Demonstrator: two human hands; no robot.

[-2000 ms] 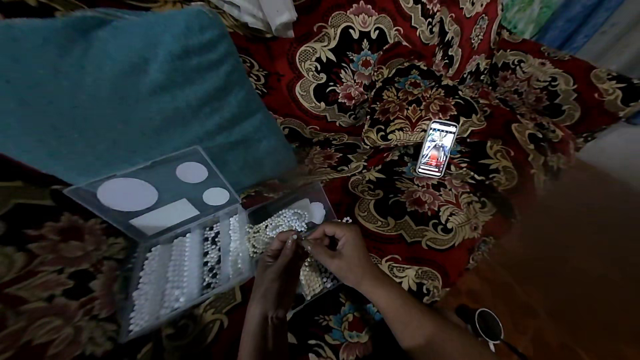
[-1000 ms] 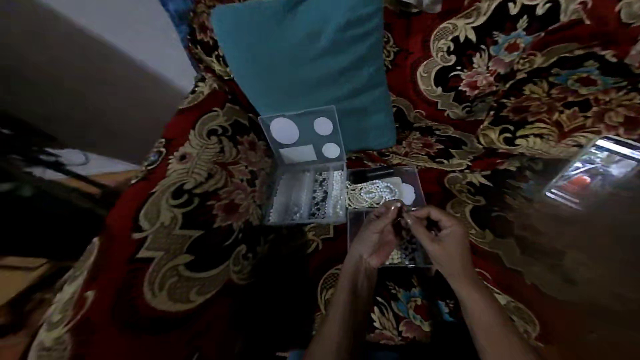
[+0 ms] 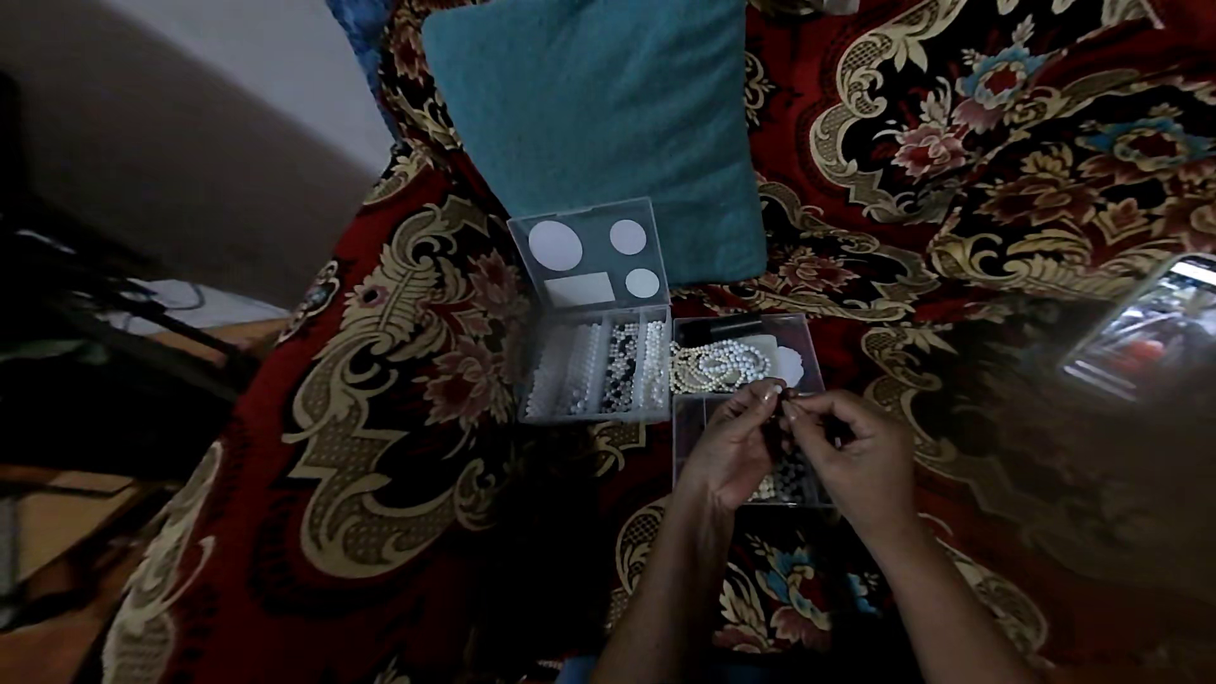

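My left hand and my right hand meet at the fingertips above a clear plastic box. Between left thumb and forefinger shows a small white bead; what my right fingertips pinch is too small to make out. Strings of white and cream beads lie in the box's upper part beside a white scalloped disc. More beads sit in its lower part, partly hidden by my hands. Left of it stands a divided plastic case, its lid raised, with rows of white and dark beads.
A teal cushion rests behind the case. Red, black and gold floral fabric spreads under everything. A lit phone lies at the right. A dark stand-like frame is at the far left.
The view has swung left, so the phone now sits at the right edge. Both hands stay together over the box, fingertips close, with little plain change.
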